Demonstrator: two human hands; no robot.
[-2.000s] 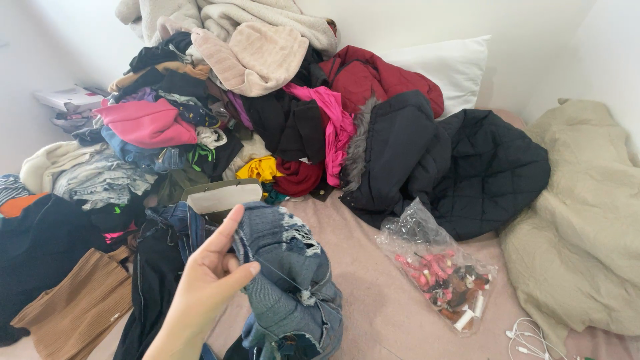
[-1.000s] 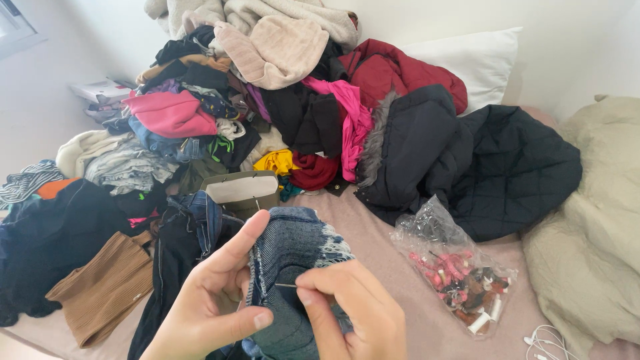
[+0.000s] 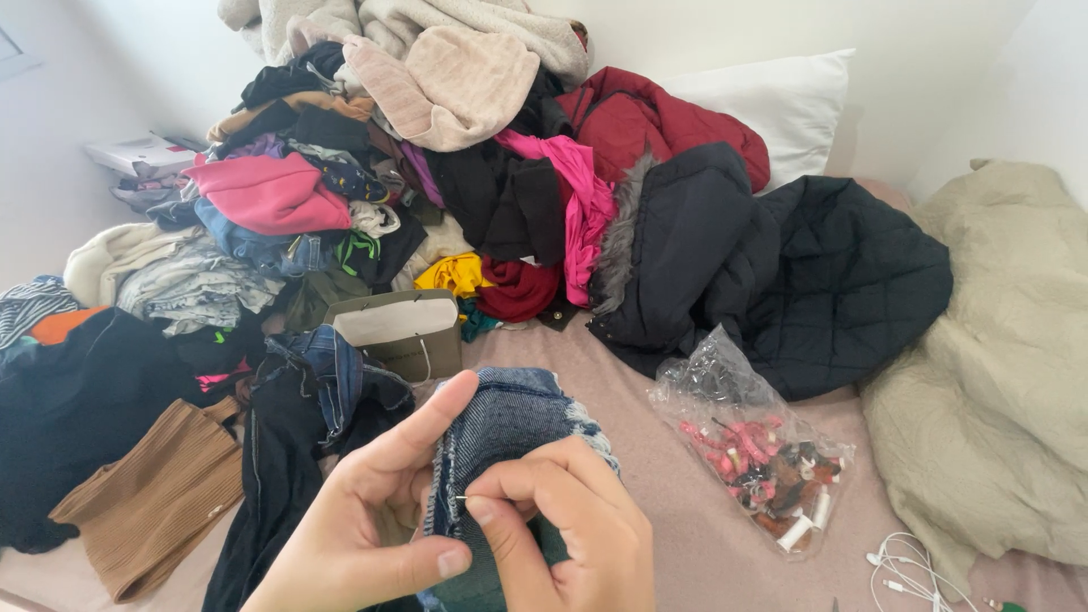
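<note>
A piece of blue denim with frayed edges (image 3: 518,412) is held up at the lower middle. My left hand (image 3: 374,501) grips its left side, index finger behind the top edge and thumb in front. My right hand (image 3: 565,518) pinches a thin sewing needle (image 3: 461,498) between thumb and index finger, at the denim's stitched left edge. Most of the needle is hidden by the fingers, and no thread can be made out. Right of the hands lies a clear plastic bag (image 3: 756,450) holding white thread spools and pink and brown bits.
A large heap of clothes, with a pink garment (image 3: 272,195), fills the back left. Behind the hands stands an olive paper bag (image 3: 408,340). A dark quilted coat (image 3: 850,280), beige bedding (image 3: 994,357) and white earphones (image 3: 909,569) lie to the right on a pink sheet (image 3: 680,544).
Two seconds ago only my left hand showed, raised near the denim. My right hand has come in with the needle, which has moved left to the denim's edge since one second ago.
</note>
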